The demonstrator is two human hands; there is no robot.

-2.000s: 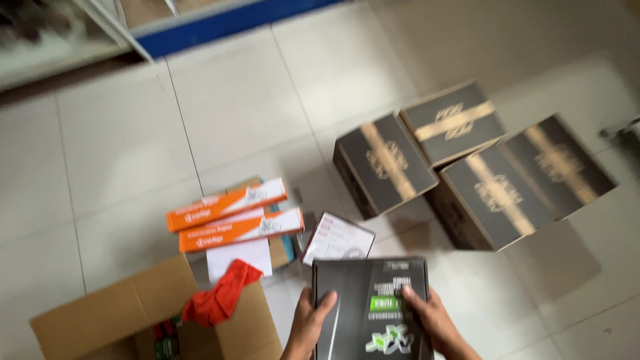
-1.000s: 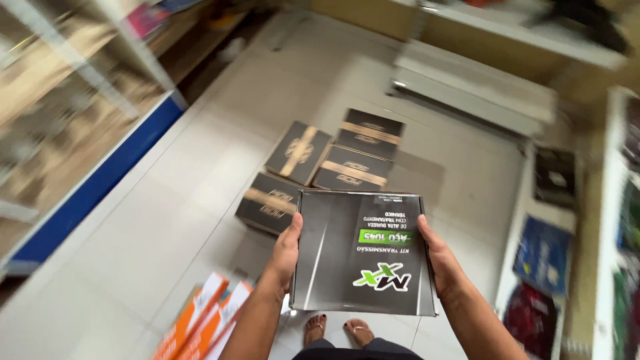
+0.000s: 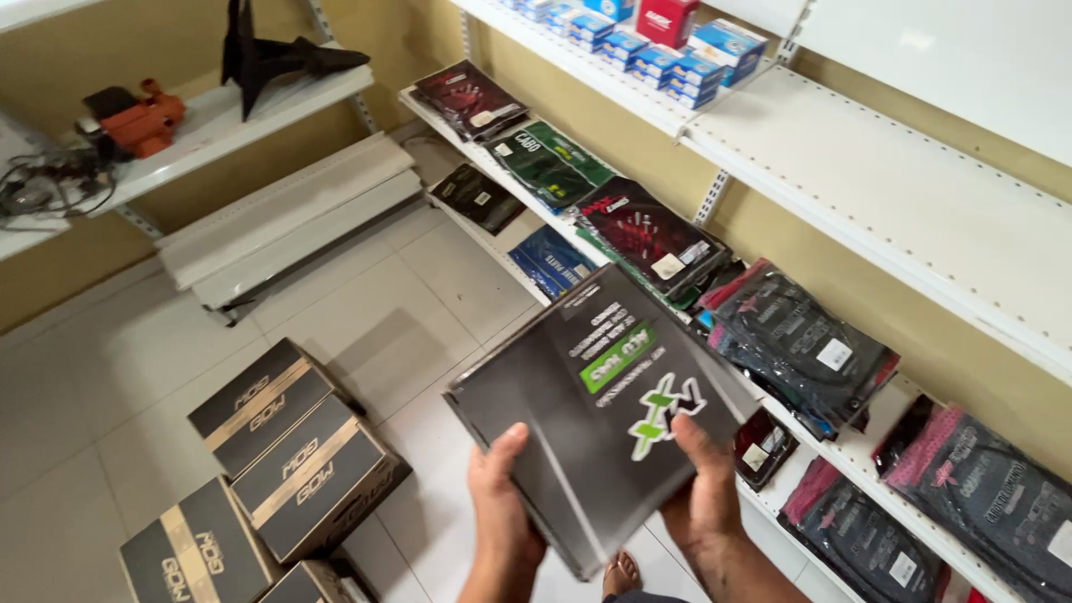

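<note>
A flat black MX transmission kit box (image 3: 553,435) with green and white print is held tilted in front of me, its print upside down to my view. My left hand (image 3: 502,502) grips its near left edge, thumb on the top face. Opposite it, my right hand (image 3: 708,494) holds the near right side with the thumb beside the logo. The fingers under the box are hidden. Beyond the box, a shelf holds packaged goods in plastic bags (image 3: 641,234).
Several taped black cartons (image 3: 301,477) stand on the tiled floor at left. A low white shelf base (image 3: 293,218) lies behind them. At upper left a shelf carries an orange device (image 3: 146,121). Small blue and white boxes (image 3: 620,46) line the upper right shelf (image 3: 888,159).
The view has swung to the wall shelves. The black box has stayed in both hands and is now tilted. The orange and white boxes seen earlier are out of view.
</note>
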